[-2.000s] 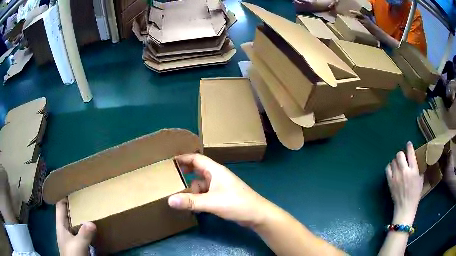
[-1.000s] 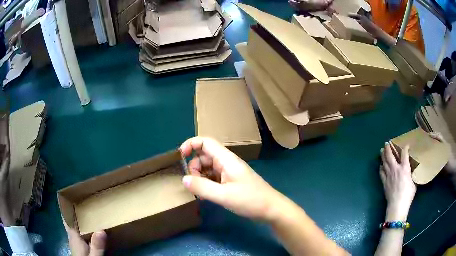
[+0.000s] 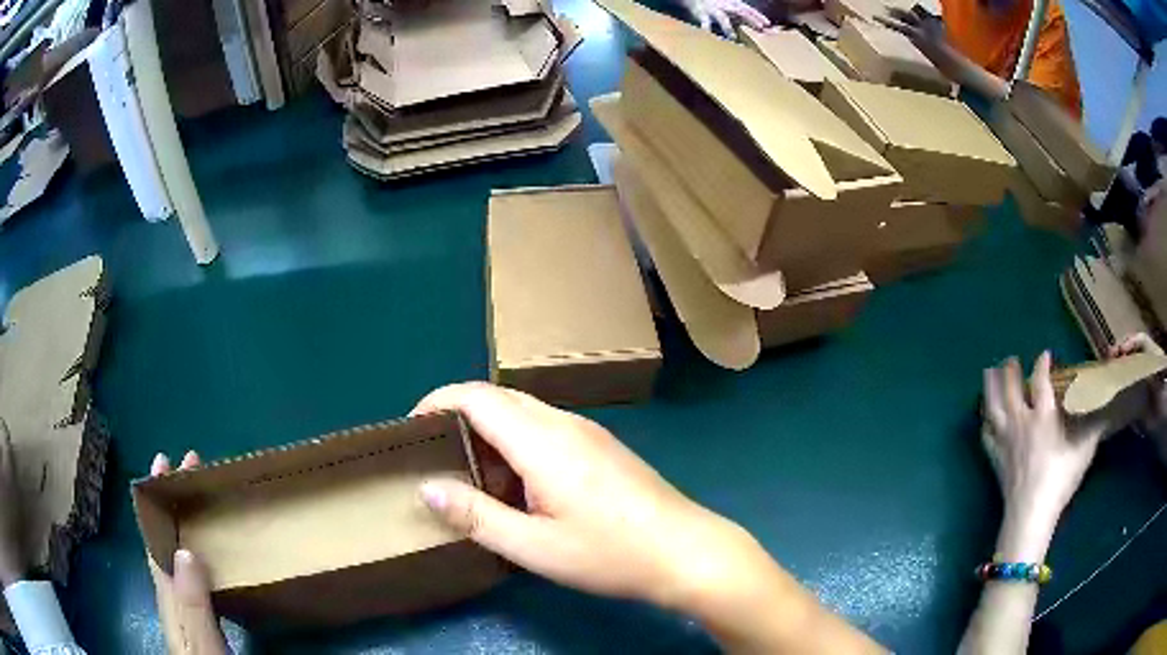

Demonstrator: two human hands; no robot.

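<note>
An open mailer box (image 3: 320, 512), a shallow tan tray with standing walls, is held tilted at the lower left. My right hand (image 3: 550, 493) grips its right end, thumb inside the tray and fingers outside behind the end wall. My left hand (image 3: 190, 595) holds its left end, thumb at the near corner and fingertips showing over the far corner; the rest of this hand is hidden or cut off by the bottom edge. The lid is not visible.
A closed mailer box (image 3: 570, 288) lies just beyond. Open-lidded boxes (image 3: 768, 179) are stacked behind it. Partly folded blanks (image 3: 461, 90) are piled at the back, blanks (image 3: 51, 397) at left. Another person's hands (image 3: 1043, 448) fold a box at right.
The long rounded flap seen standing two seconds ago no longer shows, and the tray's inside is visible. My right thumb has moved inside the tray. The other person's box has turned.
</note>
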